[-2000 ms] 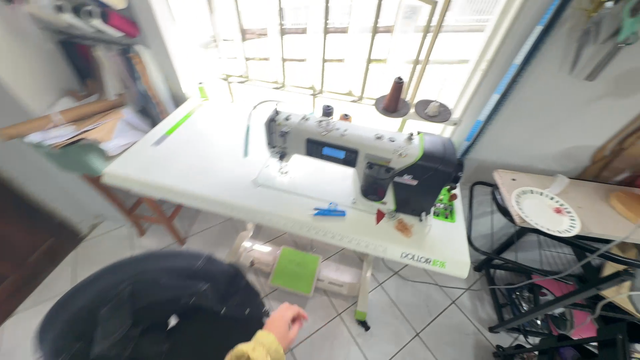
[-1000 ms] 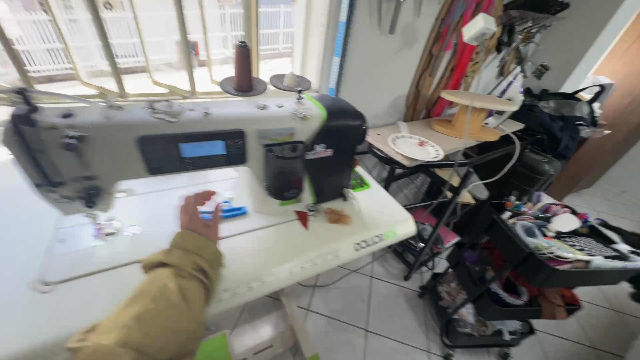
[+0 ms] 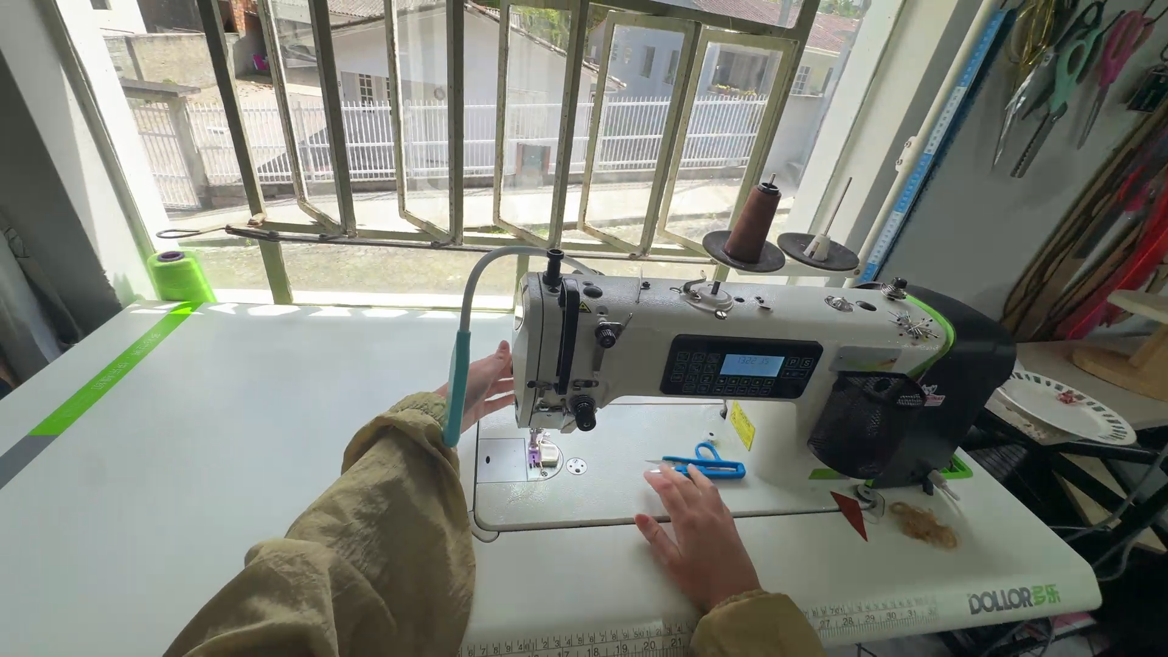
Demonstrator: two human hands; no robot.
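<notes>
An industrial sewing machine [image 3: 730, 338] with a lit display stands on a white table [image 3: 319, 411]. My left hand [image 3: 488, 383] is raised behind the machine's needle end, partly hidden by the head and a teal-ended flexible lamp or tube [image 3: 458, 388]; its fingers look spread, with no object seen in them. My right hand [image 3: 693, 529] rests palm down on the machine bed's front edge, fingers apart, fingertips beside blue thread snips [image 3: 716, 468]. The purple-and-white presser foot [image 3: 545, 453] is at the needle plate, between my hands. A red fabric triangle [image 3: 850, 516] lies farther right.
A brown thread cone [image 3: 756, 224] stands on the spool holder behind the machine, and a green thread cone [image 3: 181, 276] at the table's back left corner. Tangled tan thread [image 3: 923, 526] lies at right. A patterned plate [image 3: 1063, 406] is on a side table; scissors [image 3: 1063, 82] hang on the wall.
The view has swung left and now faces the machine and window. One second ago a single hand was over the blue snips; now both hands are in view, my left at the needle end.
</notes>
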